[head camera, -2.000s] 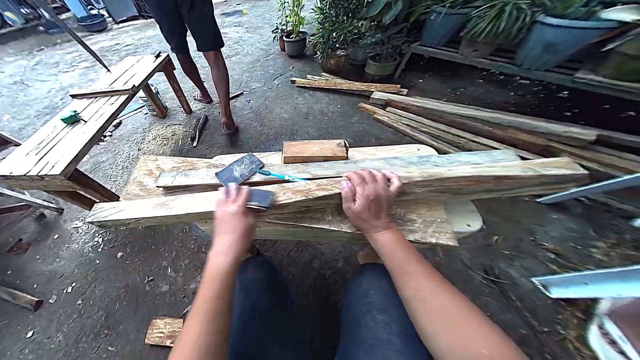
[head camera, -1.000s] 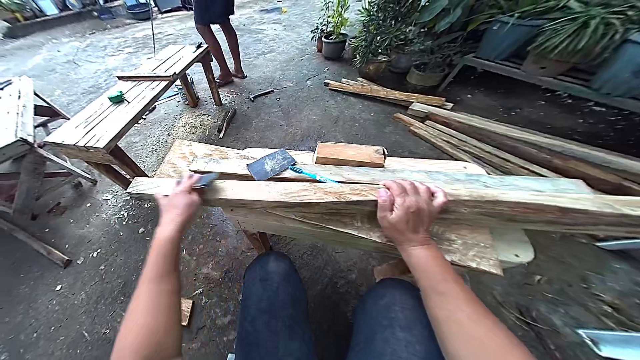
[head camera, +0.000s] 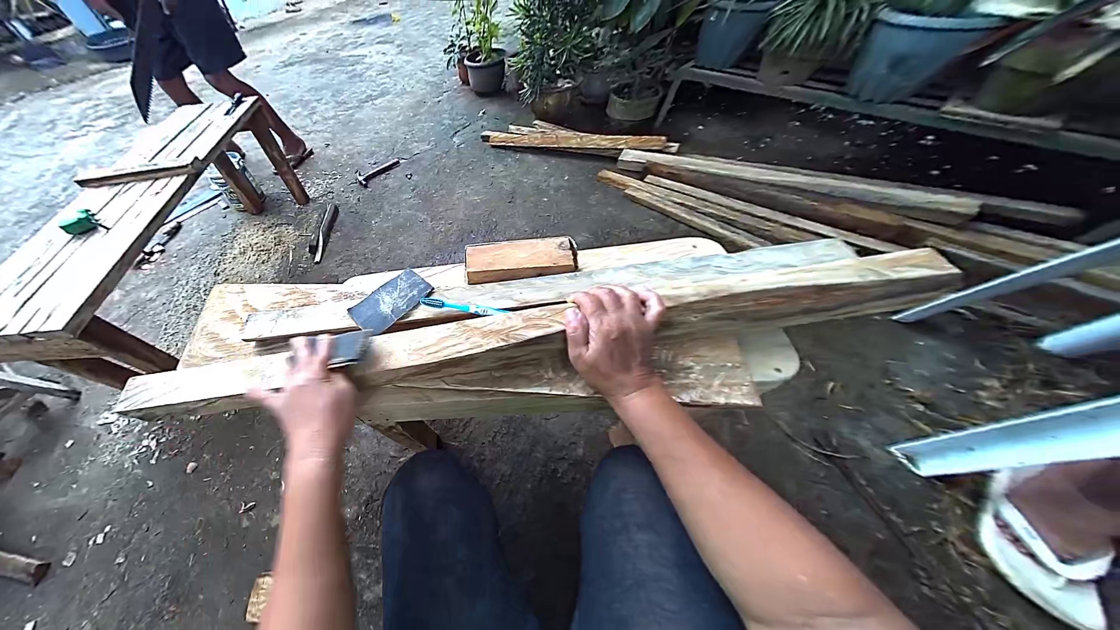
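A long wooden beam (head camera: 472, 341) lies across a low plywood-topped bench in front of my knees. My left hand (head camera: 311, 385) presses a dark sheet of sandpaper (head camera: 350, 347) on the beam's upper face near its left end. Around the beam's middle, my right hand (head camera: 612, 337) is closed over the top edge. Behind the beam, a second sheet of sandpaper (head camera: 390, 300) rests on a paler board (head camera: 744, 265), beside a blue toothbrush (head camera: 464, 306). A short wood block (head camera: 521, 260) sits farther back on the bench.
To the left stands a slatted wooden table (head camera: 122, 219) with a green object (head camera: 80, 222) on it. A person (head camera: 201, 44) stands behind it, near a handsaw (head camera: 143, 61). A hammer (head camera: 378, 171) lies on the ground. Timber (head camera: 805, 188) is piled at right, before potted plants; metal legs (head camera: 1015, 437) jut in nearby.
My left hand has moved with the sandpaper along the beam, from near its left end rightward since a second ago. The person at the back has shifted, and a handsaw now shows.
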